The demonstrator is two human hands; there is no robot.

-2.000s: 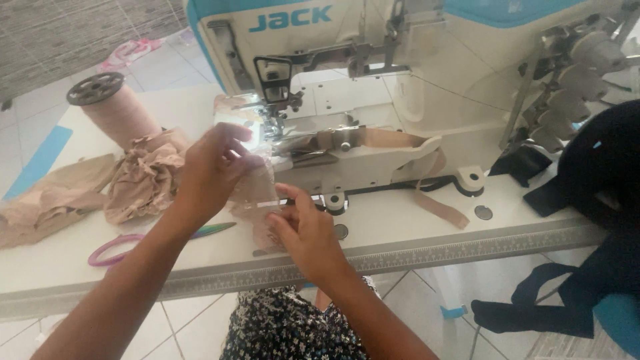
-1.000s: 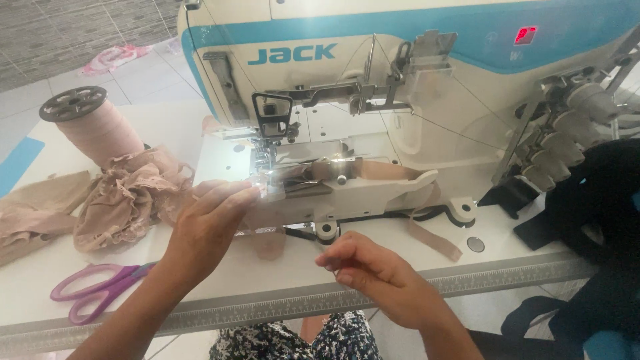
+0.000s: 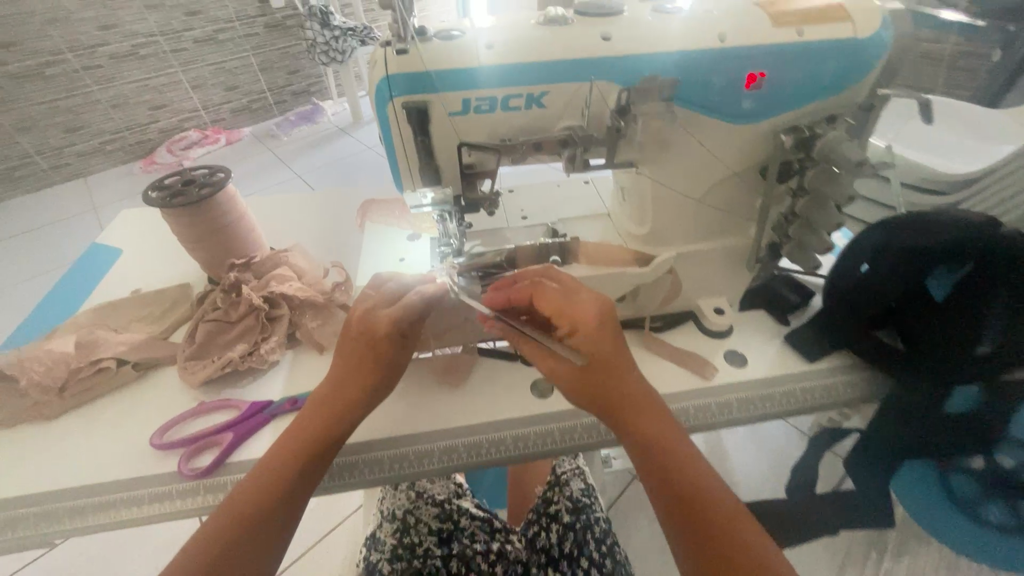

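A white and blue Jack industrial sewing machine (image 3: 640, 96) stands before me, its needle area (image 3: 450, 240) lit. Just below the needles, my left hand (image 3: 392, 316) rests with bent fingers on pinkish-beige fabric (image 3: 448, 328) at the machine bed. Between the thumb and fingers of my right hand (image 3: 560, 328) is a slim pair of metal tweezers (image 3: 532, 332), its tips pointing at the needle area. Beige tape (image 3: 612, 254) runs through the metal guide to the right of the needles. The fabric is partly hidden by both hands.
Purple-handled scissors (image 3: 228, 428) lie near the table's front edge, which carries a measuring scale (image 3: 480, 452). Behind them are crumpled beige fabric (image 3: 240, 320) and a spool of pinkish tape (image 3: 212, 224). Black fabric (image 3: 920, 296) is heaped at the right, beside the thread tensioners (image 3: 824, 184).
My right hand has moved up to the needle area beside my left hand, and tweezers now show in it. The left hand stays by the needles. The view has shifted.
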